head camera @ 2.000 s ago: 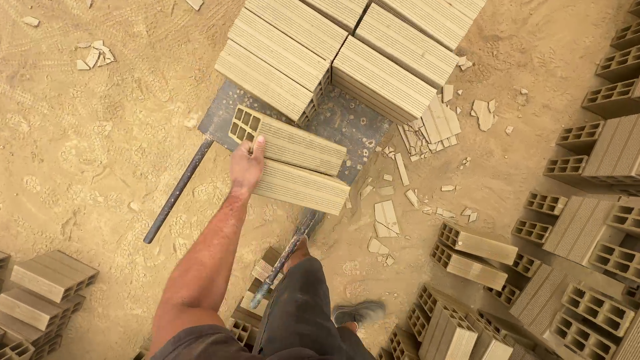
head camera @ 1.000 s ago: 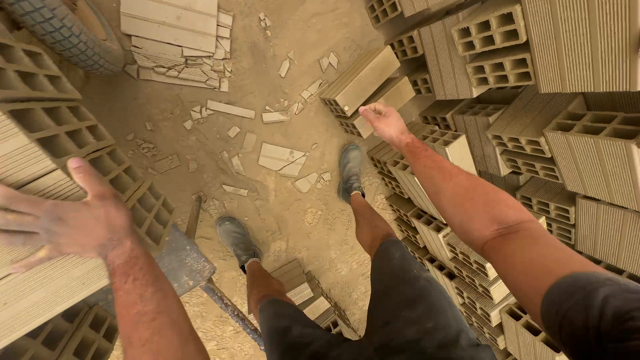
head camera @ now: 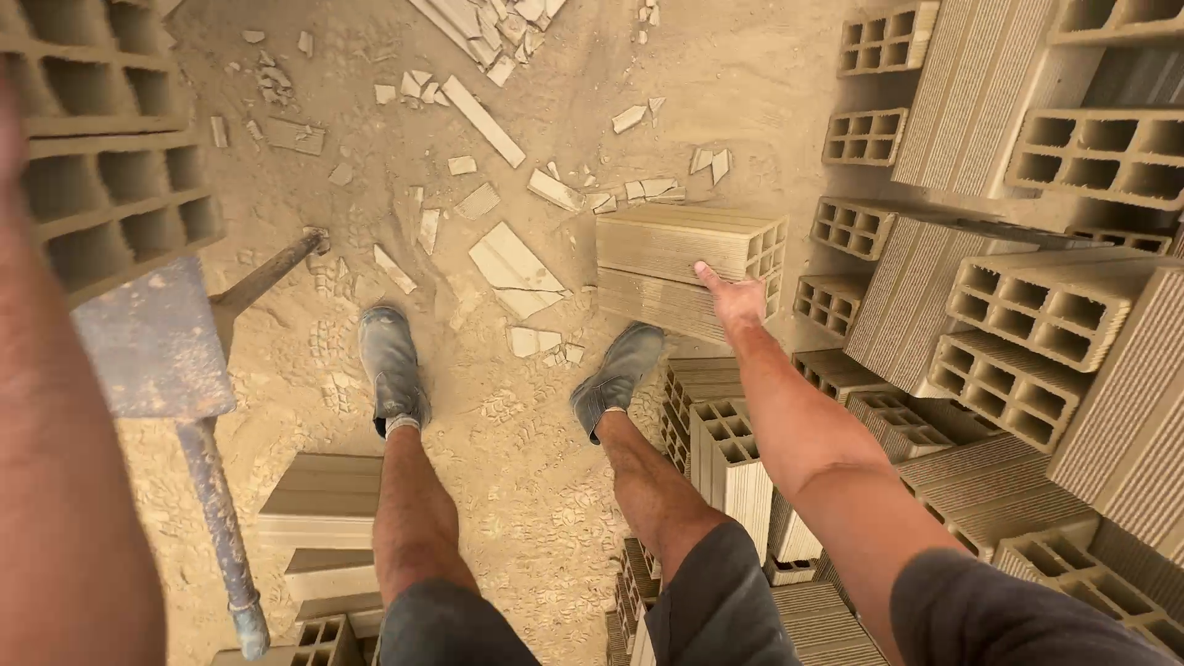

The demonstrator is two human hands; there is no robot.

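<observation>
My right hand (head camera: pixel 738 301) grips the open-celled end of a ribbed hollow clay block (head camera: pixel 680 239); the thumb lies on its side and the other fingers are mostly hidden. A second block (head camera: pixel 657 296) lies against it on the near side, partly behind the hand. Both are low down, just beyond my right boot. My left forearm (head camera: pixel 69 462) rises along the left edge, and the hand is almost wholly cut off beside stacked hollow blocks (head camera: pixel 111 217), so its grip is hidden.
A metal plate (head camera: pixel 153 342) with a dirty bar handle (head camera: pixel 222 518) juts out below the left stack. Another bar (head camera: pixel 273 268) extends beyond it. Broken clay pieces (head camera: pixel 518 268) litter the sandy ground. Hollow blocks (head camera: pixel 1036 305) are piled along the right, and more (head camera: pixel 324 499) stand by my left leg.
One second ago my left hand was spread over the left stack; now it is nearly out of view. My right hand has come onto the end of the paired blocks. The view has shifted greatly.
</observation>
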